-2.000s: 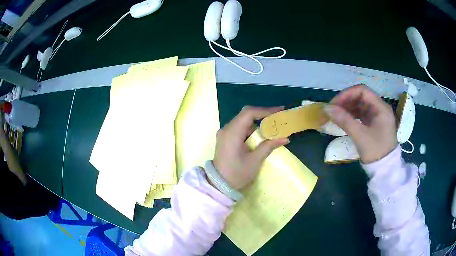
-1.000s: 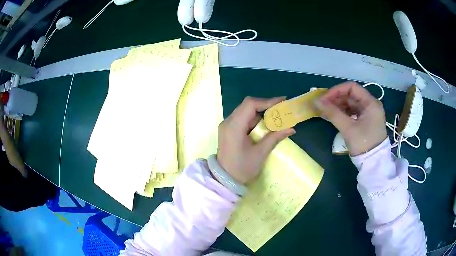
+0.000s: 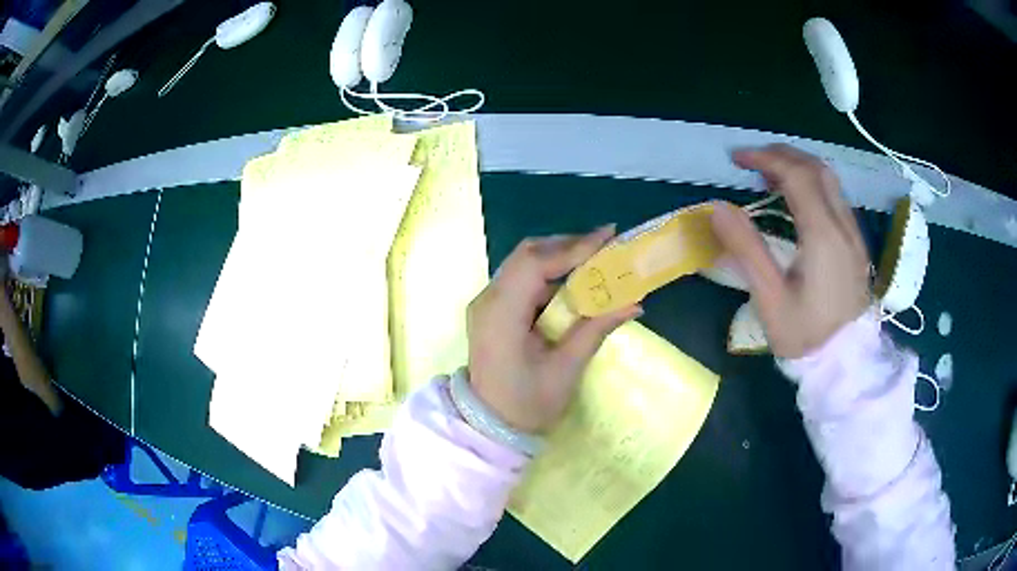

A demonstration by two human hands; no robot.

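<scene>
My left hand grips the left end of a handheld product, its yellow face turned up to me, with a fine dark drawing near the left end. My left hand also holds the top corner of a yellow sticker sheet, which hangs below the product. My right hand is at the product's right end, thumb against the yellow face, other fingers raised and spread. Whether a small sticker is at its fingertips cannot be told.
A stack of sheets lies at left. A grey rail crosses behind. Products with cord loops lie on the belt beyond; others lie at right, partly behind my right hand. A white bottle stands far left, near another person's arm.
The fingers of my right hand have spread and lifted, with the thumb at the product's end. The product in my left hand is tilted a little differently. The belt products have shifted left in view.
</scene>
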